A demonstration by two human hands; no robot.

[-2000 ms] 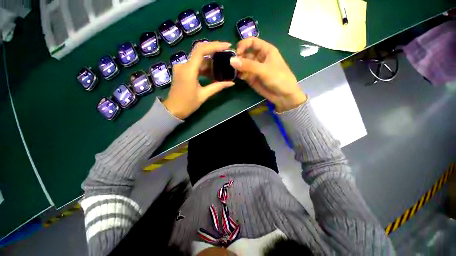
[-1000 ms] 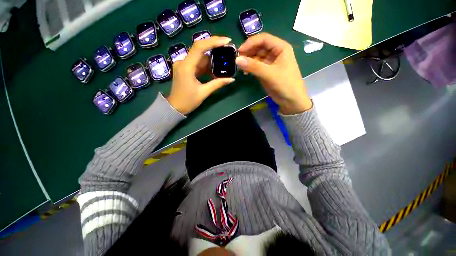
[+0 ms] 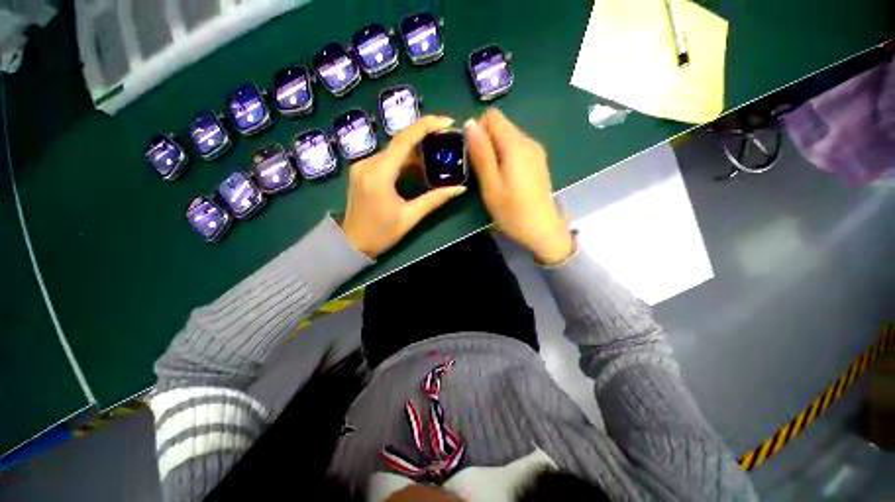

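A strapless smartwatch unit (image 3: 445, 158) is held over the bench's near edge. Its screen is black with a small blue mark. My left hand (image 3: 385, 192) grips it between thumb and index finger at its top and bottom edges. My right hand (image 3: 514, 182) is at its right edge, fingertips bunched beside the case; it is slightly blurred and I cannot tell how firmly it touches. Several lit purple smartwatches lie in a far row (image 3: 293, 90) and a near row (image 3: 315, 153). One more lit smartwatch (image 3: 490, 72) lies apart, beyond my right hand.
A green mat (image 3: 118, 284) covers the bench. A pale tray (image 3: 102, 95) is at the far left. Yellow note paper (image 3: 628, 71) with a pen (image 3: 677, 34) on it lies at the right, beside a clear plastic scrap (image 3: 606, 116). Pink cloth (image 3: 849, 127) hangs at the far right.
Both hands and the held watch have moved slightly nearer my body, uncovering the near row's right-hand watch. The held screen went from black to showing a blue mark. My right fingers have drawn closer together.
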